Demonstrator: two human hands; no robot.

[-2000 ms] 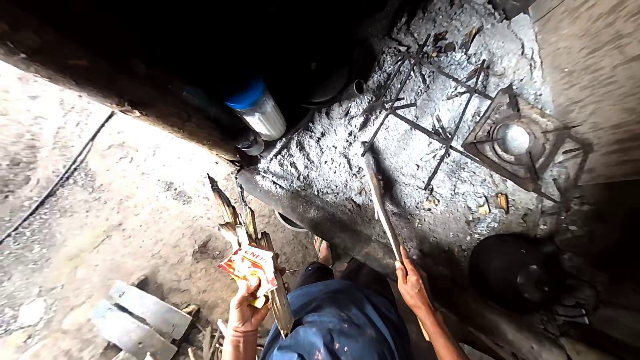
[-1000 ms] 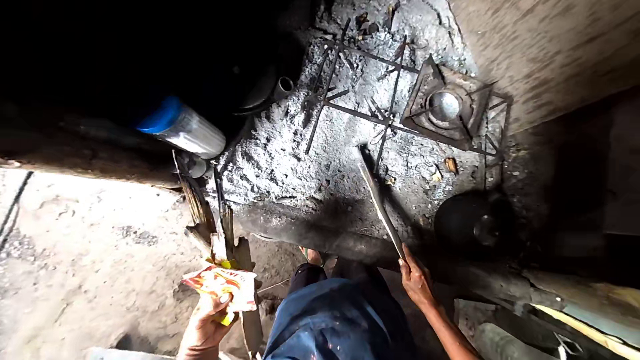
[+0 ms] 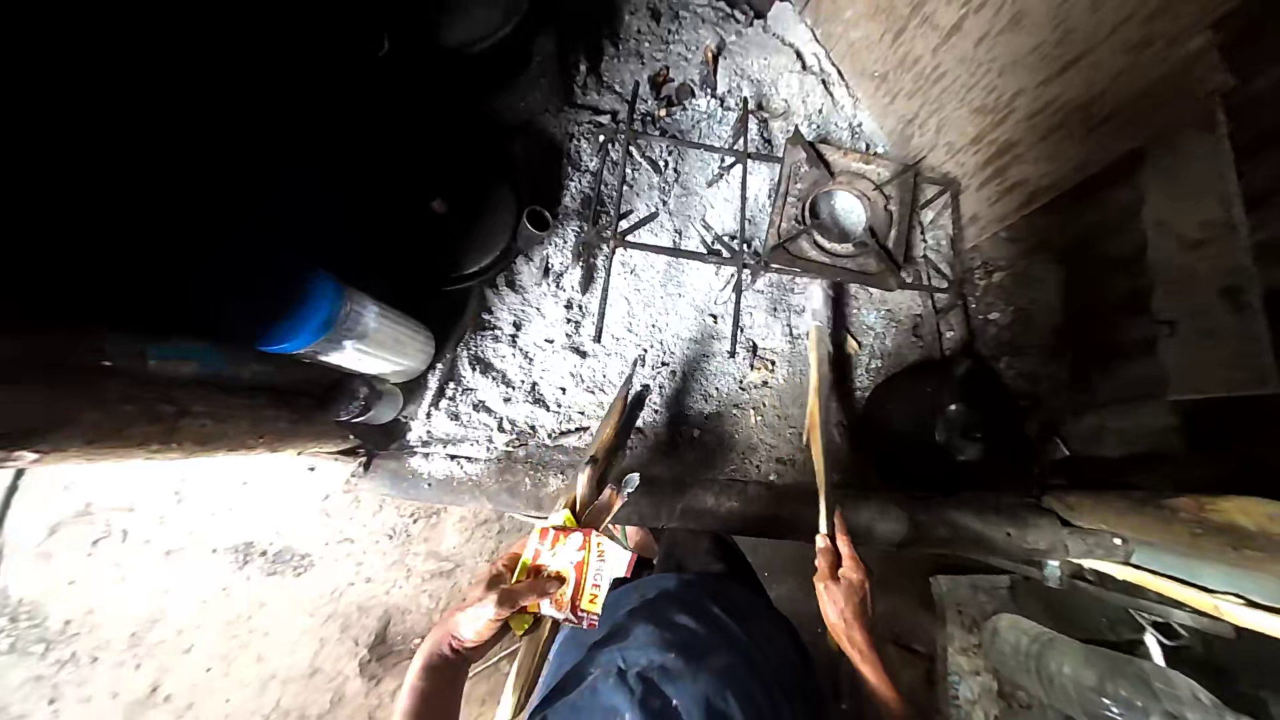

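Observation:
My left hand (image 3: 500, 600) grips a red and yellow foil sachet (image 3: 575, 575) together with several split firewood sticks (image 3: 605, 440), whose charred tips reach over the edge of the ash-covered hearth (image 3: 540, 350). A long pale stick (image 3: 817, 410) is held in my right hand (image 3: 845, 585); its far end lies over the ash just below a square metal burner (image 3: 838, 215). That burner rests on the right part of a metal bar grate (image 3: 680, 250), which stands in the ash.
A clear container with a blue lid (image 3: 375, 335) and a small glass jar (image 3: 378, 402) are at the hearth's left. A dark round pot (image 3: 940, 425) sits at the right. Wood pieces (image 3: 1190, 595) lie lower right. A rough wall panel (image 3: 1000, 90) rises behind the burner.
My left hand has brought the sachet and firewood rightward, closer to my body and the hearth. The stick in my right hand has swung to the right, toward the burner.

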